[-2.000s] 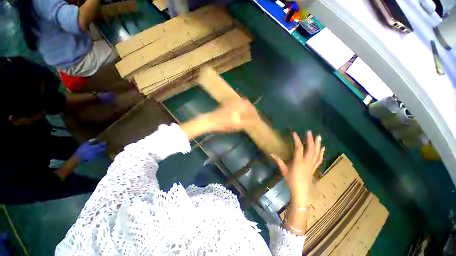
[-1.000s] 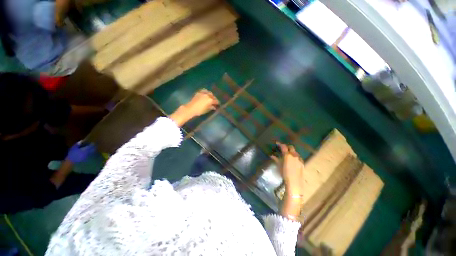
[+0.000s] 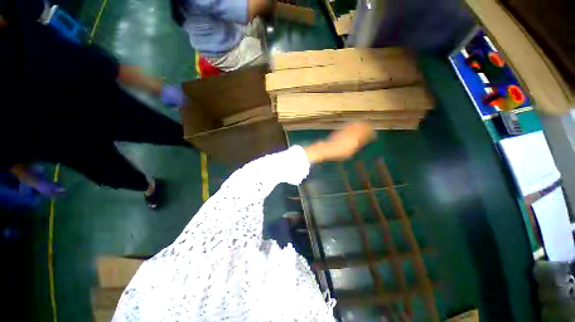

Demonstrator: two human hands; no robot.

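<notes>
A partition grid (image 3: pixel 392 229) of brown cardboard strips stands on edge on the green bench, with several strips crossing into open squares. My left hand (image 3: pixel 347 141) is blurred, above the bench between the grid's upper end and the left-hand strip stack (image 3: pixel 353 100). Whether its fingers hold anything cannot be told. The stack is thick, tan and made of overlapping piles. My right hand is not in view.
An open carton (image 3: pixel 236 138) with cardboard inside is at the left bench end. A person in dark clothes (image 3: pixel 82 107) with purple-blue gloves stands left; another person in light blue (image 3: pixel 214 25) is beyond. Papers (image 3: pixel 528 165) and orange-black items (image 3: pixel 507 97) lie right.
The view has swung left, bringing more of the carton and floor in. My left hand has left the grid and moved toward the left-hand stack. My right hand has gone out of view.
</notes>
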